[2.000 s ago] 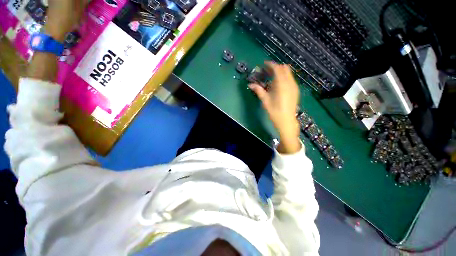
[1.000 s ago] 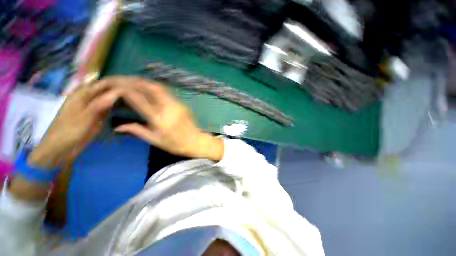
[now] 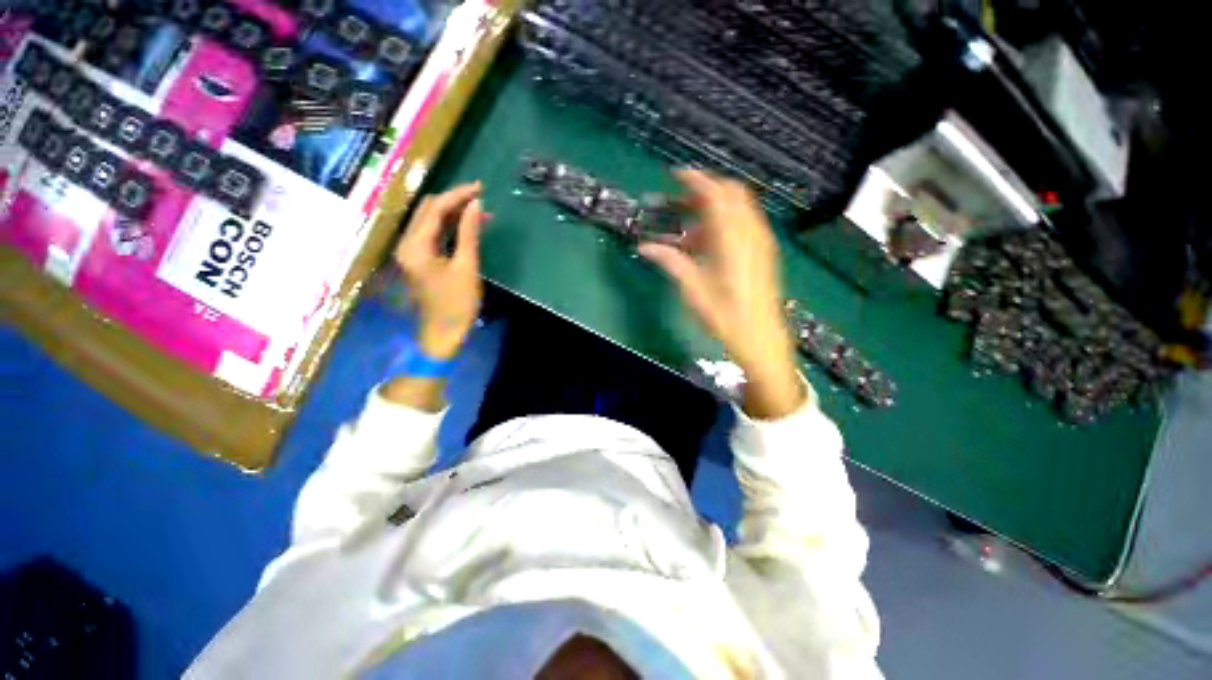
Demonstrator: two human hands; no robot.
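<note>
A diagonal row of small dark speckled modules (image 3: 594, 201) lies on the green bench mat (image 3: 957, 458). My right hand (image 3: 724, 259) is over the right part of this row, thumb and fingers around a module there; the hand is blurred and I cannot tell whether it grips it. More modules (image 3: 840, 355) continue the row beyond my right wrist. My left hand (image 3: 445, 253), with a blue wristband, is at the near left edge of the bench, thumb and fingers apart, with nothing visible in it.
A printed carton (image 3: 200, 272) on the left carries strips of black square modules (image 3: 160, 140). Ribbed dark trays (image 3: 718, 80) stand at the bench's far side. A white box (image 3: 937, 186) is at the right, beside piled modules (image 3: 1057, 326). A white heap (image 3: 722, 373) lies at the near edge.
My left hand has moved from the carton to the bench edge. My right hand, which was near the left hand a second ago, is back over the module row. The view has turned.
</note>
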